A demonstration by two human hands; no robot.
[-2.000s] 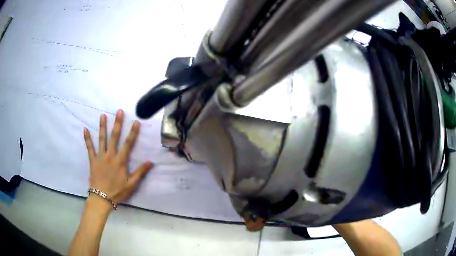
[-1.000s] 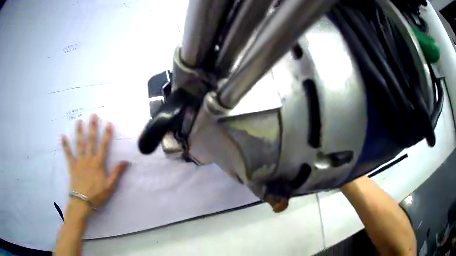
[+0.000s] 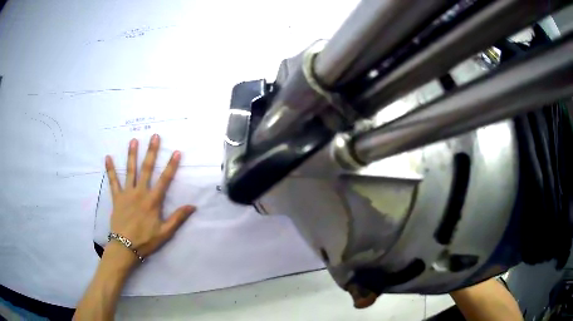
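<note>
The silver cutting machine (image 3: 389, 213) fills the right half of the view, with its black curved handle (image 3: 270, 166) sticking out to the left. White marker paper (image 3: 69, 144) with thin pattern lines and small print lies under it. My left hand (image 3: 141, 204) lies flat on the paper left of the machine, fingers spread, holding nothing, a bracelet at the wrist. Of my right arm only the forearm (image 3: 487, 301) shows at the bottom right. My right hand is hidden behind the machine. The cutting point is also hidden.
Grey metal rods (image 3: 465, 106) run from the machine to the upper right. Coiled black cable (image 3: 546, 182) hangs at the right edge. The cream table edge (image 3: 276, 298) runs along the bottom. A dark slit (image 3: 98, 248) in the paper lies beside my left wrist.
Against the paper's print and the slit, my left hand has shifted along the paper. The machine appears farther right and larger in view than a second ago. The view has also shifted.
</note>
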